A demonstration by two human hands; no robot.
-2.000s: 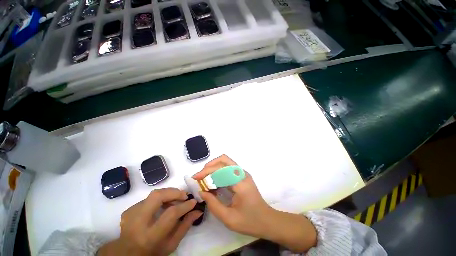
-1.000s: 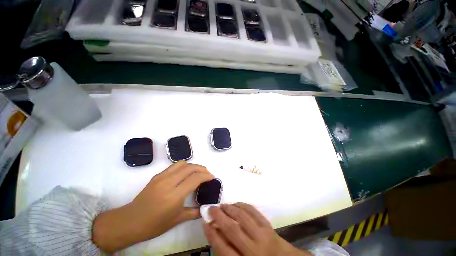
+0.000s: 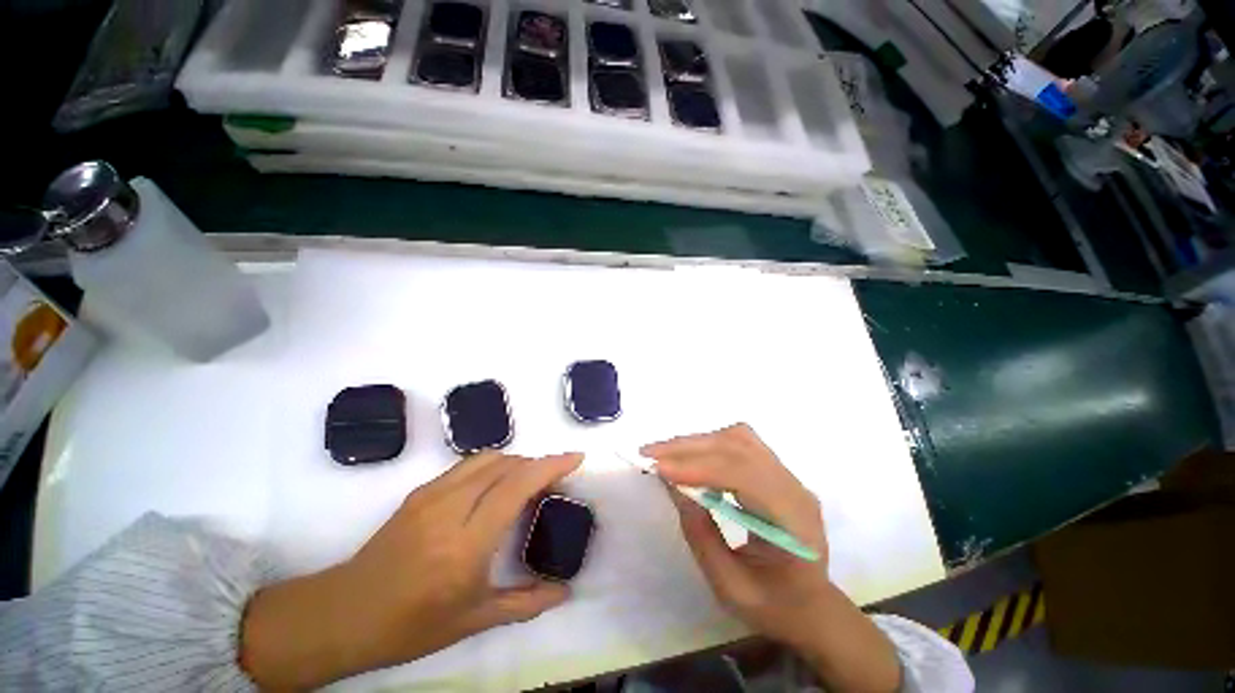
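A black watch body (image 3: 558, 538) with a thin light rim lies on the white work mat (image 3: 759, 352). My left hand (image 3: 420, 569) is around its left side, thumb near its lower edge and fingers above it; whether it touches the watch body is hard to tell. My right hand (image 3: 745, 528) holds the green-handled tool (image 3: 759, 525), its handle pointing down to the right. The tool's tip is near my fingertips, right of and above the watch body, off it. Three more watch bodies lie in a row beyond my hands: left (image 3: 366, 424), middle (image 3: 477, 416) and right (image 3: 593, 390).
A frosted bottle (image 3: 190, 278) with a metal top stands at left, beside a small open box (image 3: 34, 352) with an orange ring. Beyond the mat is a stacked white tray (image 3: 542, 142) of watch bodies. A clear bag (image 3: 887, 217) lies right of it.
My right hand has left the watch body, moved right and picked up the green-handled tool. The white piece at its fingertips no longer shows. My left hand's fingers have opened slightly around the watch body.
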